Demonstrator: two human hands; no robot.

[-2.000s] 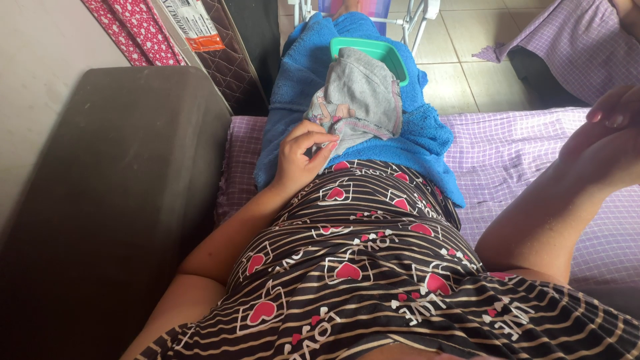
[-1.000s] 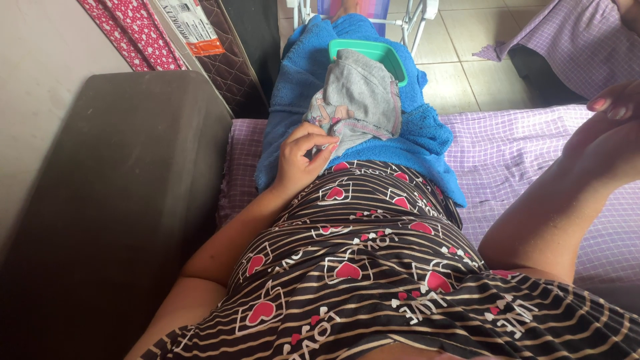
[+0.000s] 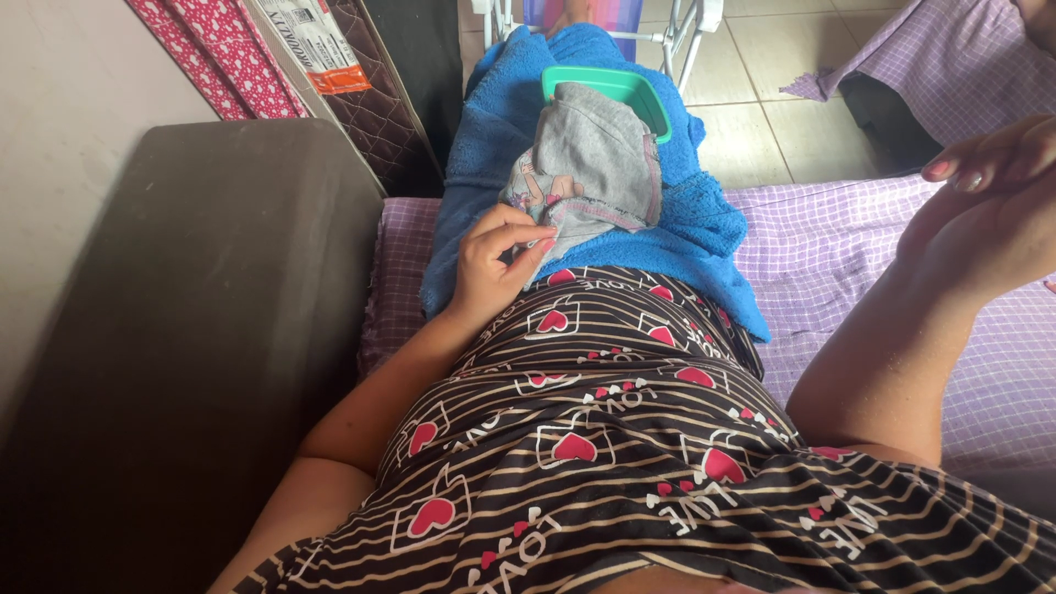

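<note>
Grey printed fabric with a pinkish stitched edge lies on my lap, partly over a green plastic tray. Beneath both is a blue fleecy towel that covers my legs. My left hand pinches the near left edge of the grey fabric between thumb and fingertips. At the right edge of the view my right hand is raised with its fingers bent, away from the fabric; whether it holds anything cannot be made out.
I sit on a seat with a purple checked cover. A dark sofa armrest stands at my left, with a quilted mattress behind it. A white-framed folding chair is beyond my legs, and another purple cloth hangs at the upper right.
</note>
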